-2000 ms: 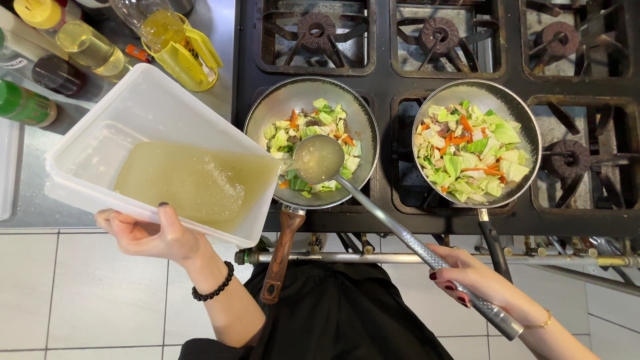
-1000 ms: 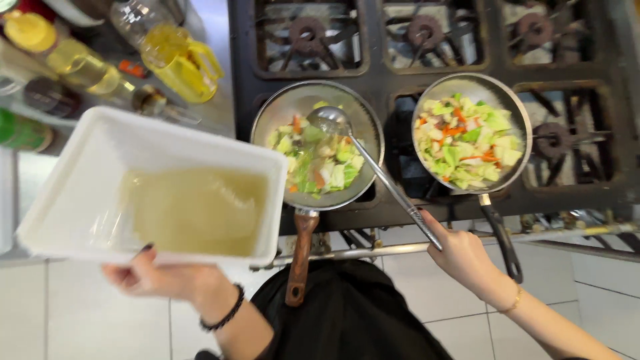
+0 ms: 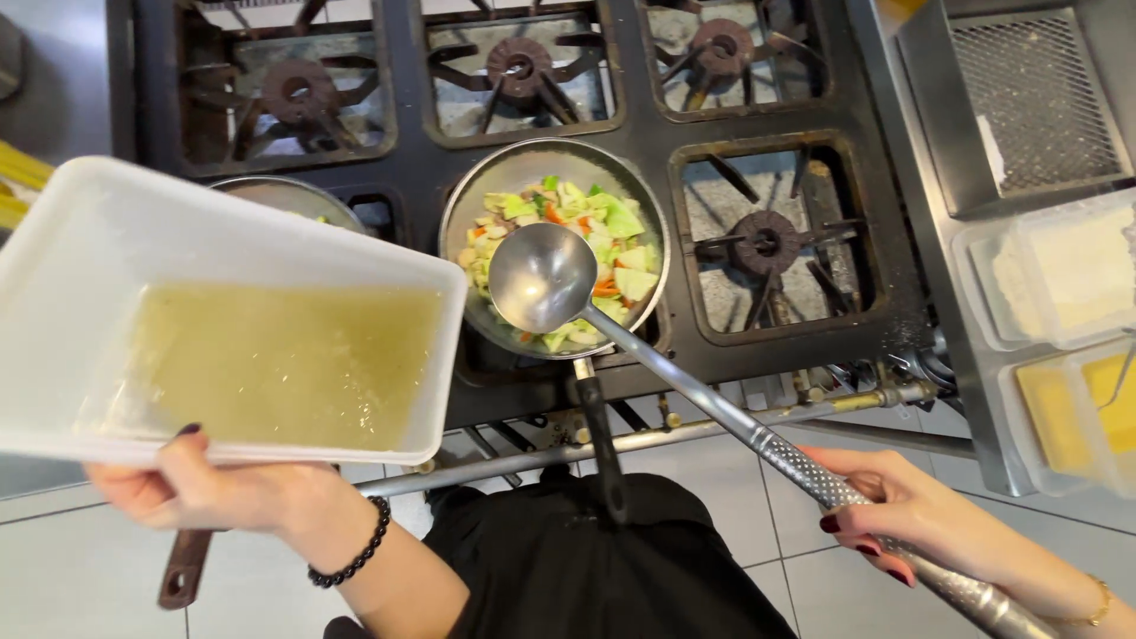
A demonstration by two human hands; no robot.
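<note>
My left hand holds a white plastic tub by its near edge. Cloudy yellowish broth lies in the tub. In my right hand is the textured handle of a metal ladle, whose bowl looks empty above the black-handled frying pan. Chopped cabbage and carrot fill that pan, which sits on a front burner. Behind the tub, the other frying pan is mostly hidden; its brown handle shows below my left hand.
A gas range has several bare burners around the pans. On the right counter stand a perforated metal tray and clear plastic containers, one with pale contents, one with yellow. A metal rail runs along the range front.
The ladle has moved from the brown-handled pan to above the black-handled pan. The tub has come along and now covers most of the brown-handled pan. The view has shifted right.
</note>
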